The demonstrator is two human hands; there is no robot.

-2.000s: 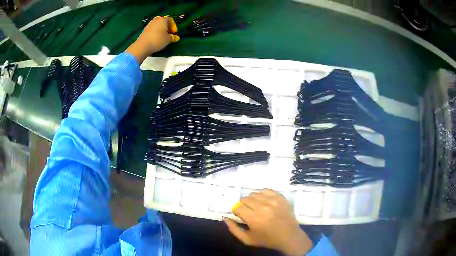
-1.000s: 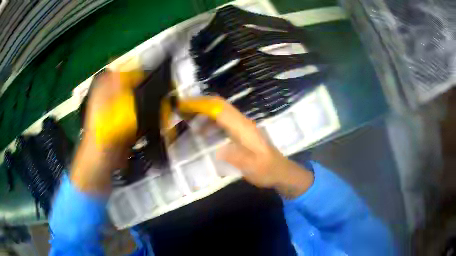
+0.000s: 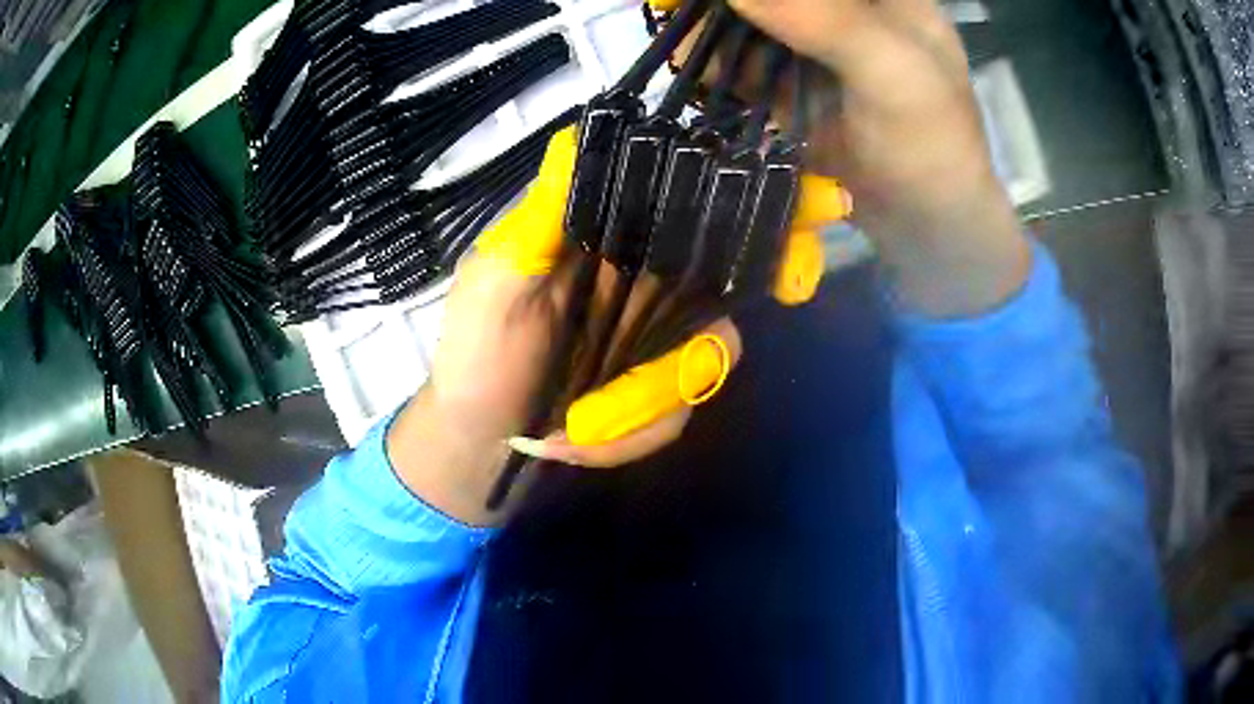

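Note:
Several black smart bands (image 3: 684, 206) are fanned side by side in front of me, their rectangular faces in a row. My left hand (image 3: 516, 330), with yellow finger cots, grips them from the left and below. My right hand (image 3: 880, 124) holds their upper straps at the top right, its upper part cut off by the picture's edge. One strap end hangs below my left hand. Rows of nested black watches (image 3: 365, 158) lie on the white compartment tray (image 3: 378, 365) at the upper left, partly hidden by my left hand.
Loose black watch piles (image 3: 158, 275) lie on the green bench (image 3: 55, 399) at the left. A brown cardboard box edge (image 3: 154, 571) with a white grid tray (image 3: 224, 536) stands at the lower left. Greyish stacked material is at the far right.
Both hands have come up close to the camera with the fanned bands between them. The view has shifted, so the tray now shows at the upper left.

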